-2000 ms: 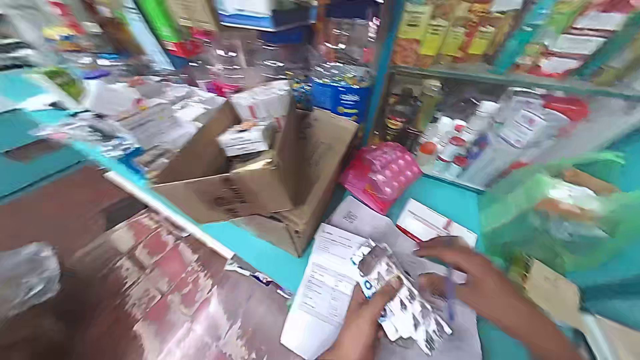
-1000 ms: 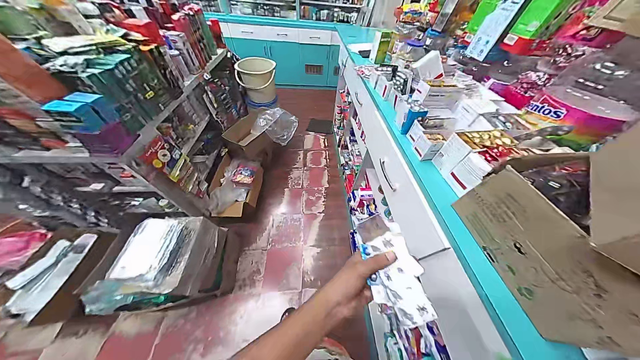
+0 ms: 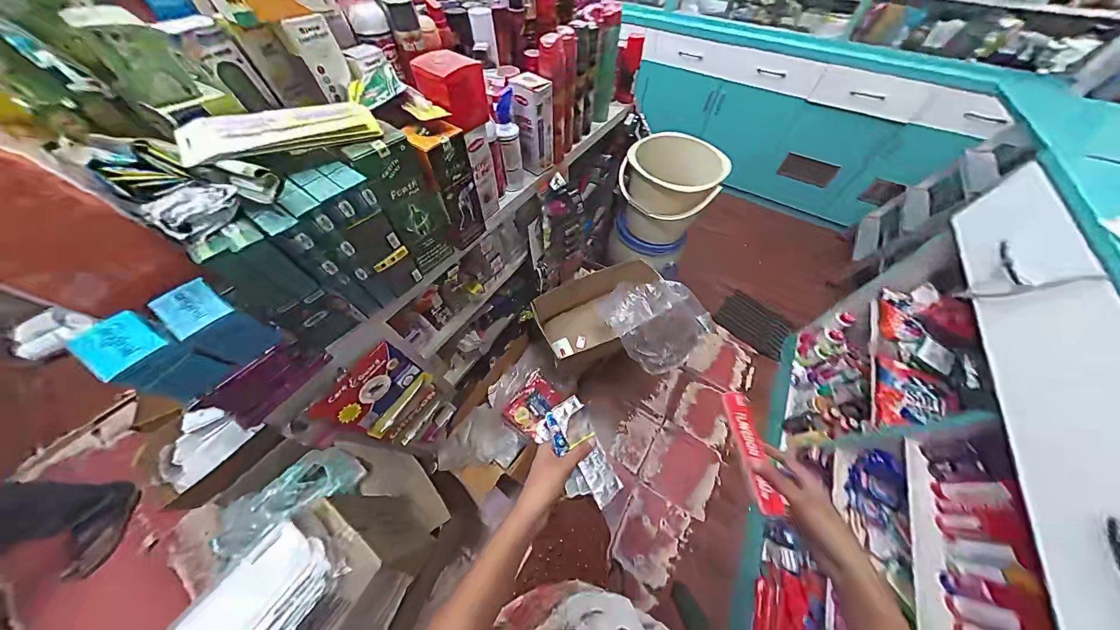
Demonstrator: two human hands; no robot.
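My left hand (image 3: 560, 464) is closed around silvery blister packs (image 3: 597, 475) and a small blue-and-white packet (image 3: 556, 430), held over the aisle floor. In my right hand (image 3: 792, 481) is a long red toothpaste-type carton (image 3: 753, 455) with white lettering, tilted upright beside the open shelves of the counter. Those shelves hold red cartons (image 3: 787, 599) low down and colourful packets (image 3: 914, 389) higher up.
An open cardboard box (image 3: 582, 311) with a clear plastic bag (image 3: 661, 324) lies on the floor ahead. Stacked buckets (image 3: 674, 179) stand behind it. Shelves of boxed goods (image 3: 407, 206) line the left; a white drawer front (image 3: 1024, 232) juts at right. A dark shoe (image 3: 101, 529) shows at far left.
The view has swung from the countertop to the aisle and shelves. The blister packs were over papers on the counter at first; now a red carton is in my right hand too.
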